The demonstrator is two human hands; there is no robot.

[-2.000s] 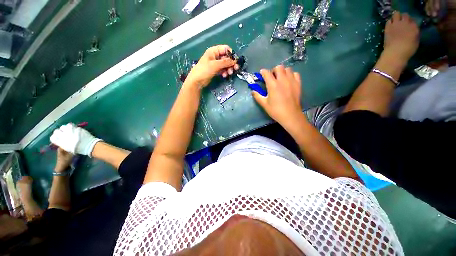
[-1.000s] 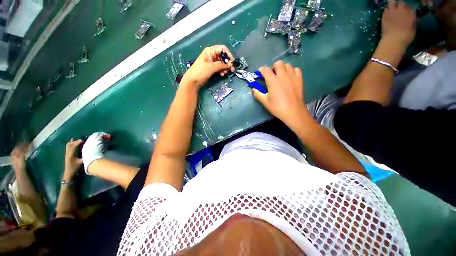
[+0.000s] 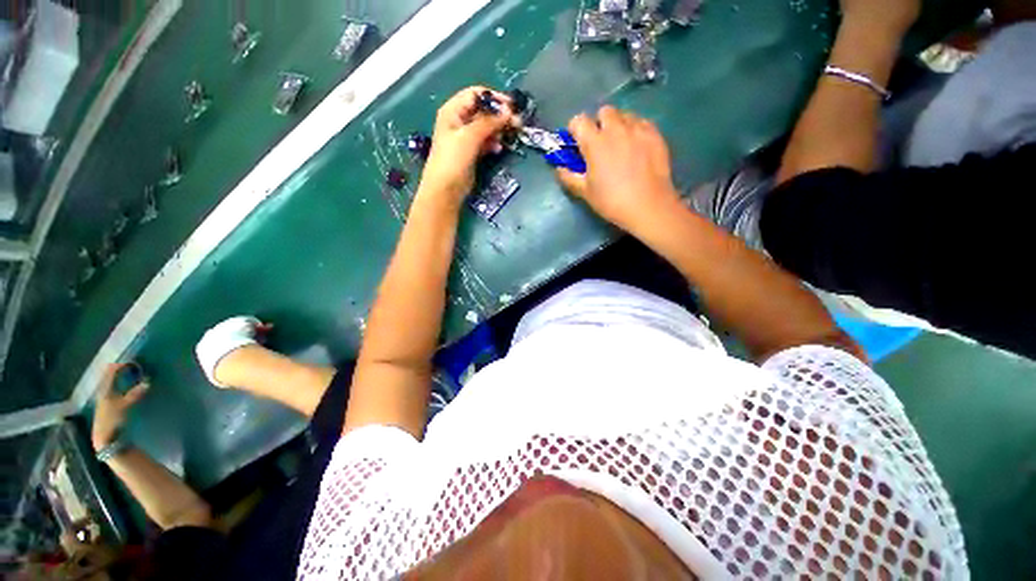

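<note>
My left hand [image 3: 467,131] holds a small dark circuit board assembly [image 3: 519,104] above the green bench, its details partly hidden by my fingers. My right hand [image 3: 623,165] holds blue-handled cutters [image 3: 561,152], their silver jaws at the held assembly. Whether the jaws touch it is too small to tell. A grey circuit board [image 3: 494,194] lies on the bench just below my left hand. Small dark components [image 3: 418,144] lie left of my left hand.
A cluster of circuit boards [image 3: 640,32] lies at the top. Pale thin offcuts [image 3: 469,279] lie beside my left forearm. A pale rail [image 3: 256,187] separates the bench from spaced boards beyond. A neighbour's arm [image 3: 842,108] is at right; a white-gloved hand [image 3: 230,344] is at left.
The view has shifted, so the board cluster sits higher. The cutters' handles look closer together. The neighbour's gloved hand at left has moved from its earlier place.
</note>
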